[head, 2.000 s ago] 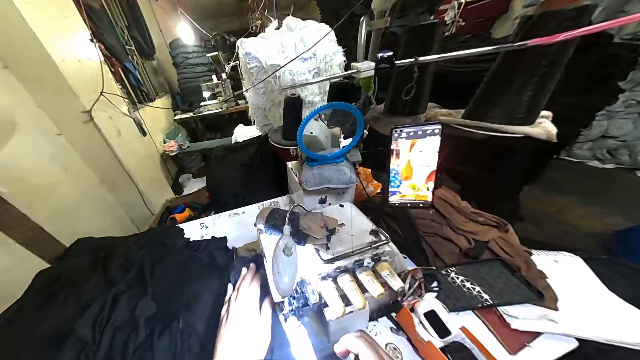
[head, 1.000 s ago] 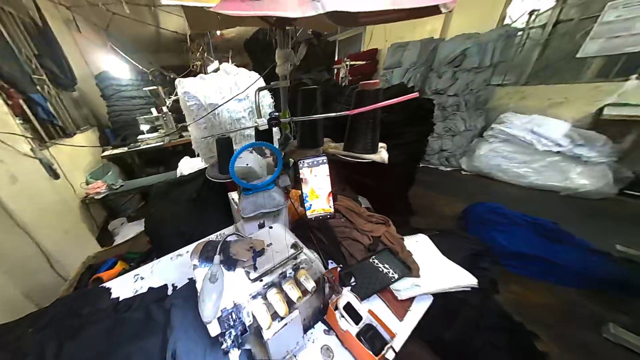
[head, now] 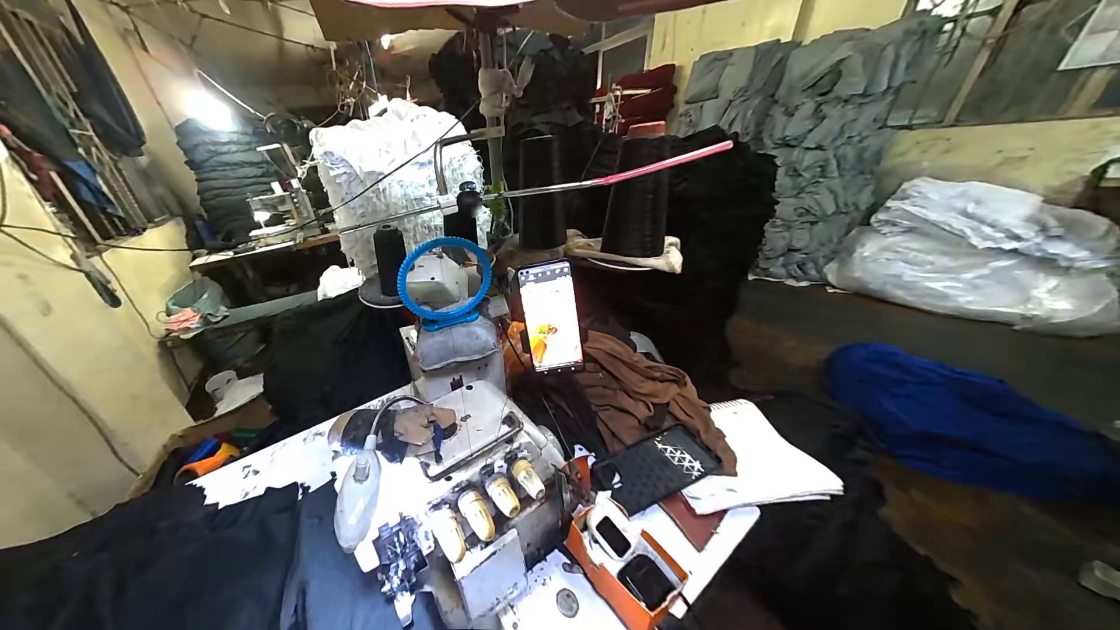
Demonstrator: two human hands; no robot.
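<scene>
Neither my left hand nor my right hand shows at this moment. An overlock sewing machine [head: 472,429] stands at the lower middle, with several tension dials [head: 500,495] on its front. A small lamp with a bent neck [head: 357,506] lights its needle area [head: 402,560]. Dark cloth [head: 149,560] lies on the table left of the machine. Behind the machine, a phone [head: 550,315] stands upright with its screen lit, beside a round blue frame [head: 444,278].
An orange box [head: 626,569] holds small devices right of the machine. Near it lie a black phone case [head: 661,468], brown cloth [head: 639,376] and a notebook [head: 770,455]. Thread cones [head: 636,197] stand behind. Blue fabric [head: 971,420] and a plastic-wrapped bundle [head: 989,254] lie on the floor.
Both hands, seen at the machine two seconds ago, are out of view. The view has swung right.
</scene>
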